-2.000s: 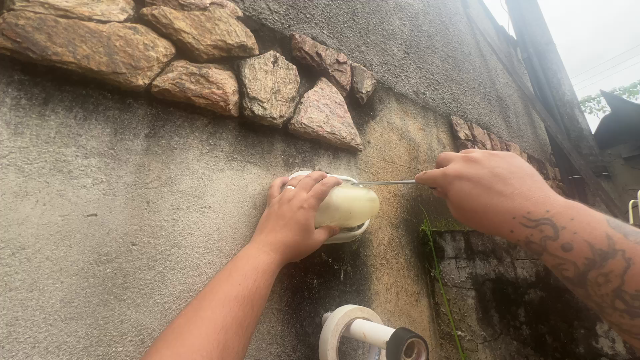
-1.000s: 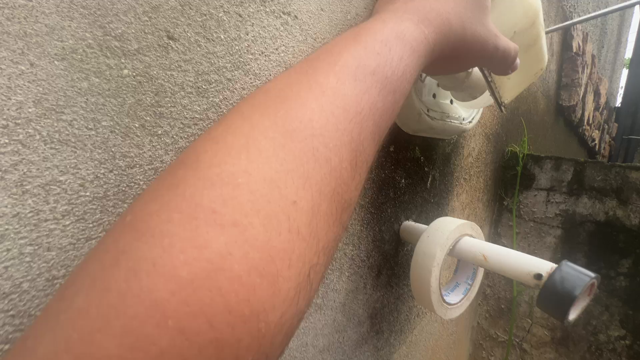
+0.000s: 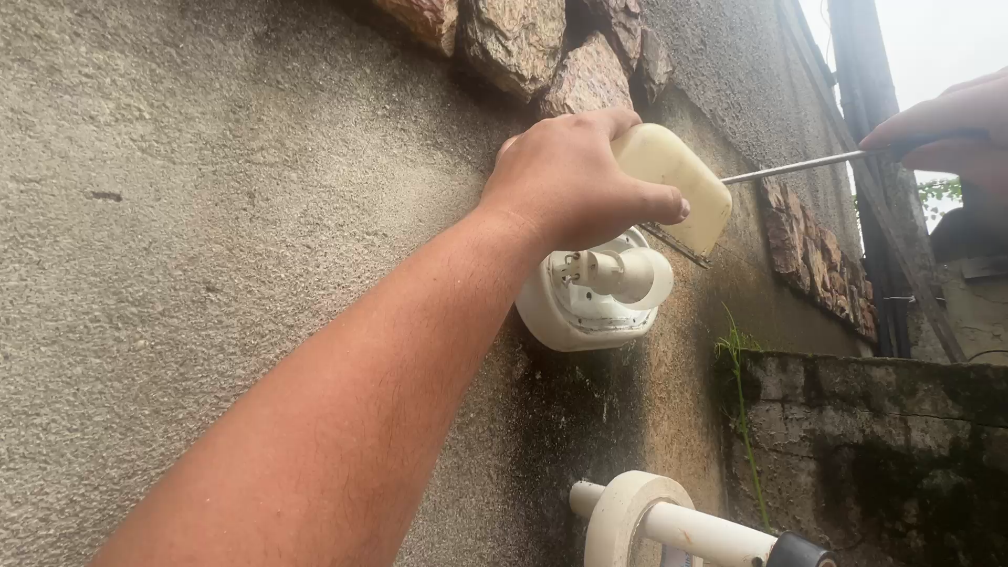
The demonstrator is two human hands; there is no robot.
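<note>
My left hand grips a yellowed plastic light cover, tilted away from the white base of a wall light fixture. Inside the base a white light bulb shows below my palm. At the right edge my right hand holds a screwdriver by its handle, largely hidden in the fingers. Its long metal shaft points left, and its tip is hidden behind the cover.
Below the fixture a white pipe sticks out of the rough wall, with a roll of masking tape and a roll of black tape on it. Rough stones jut out above. A low mossy wall stands at right.
The cover sat over the fixture two seconds ago; now my left hand holds it up and off the base, and the bulb shows. The view has shifted.
</note>
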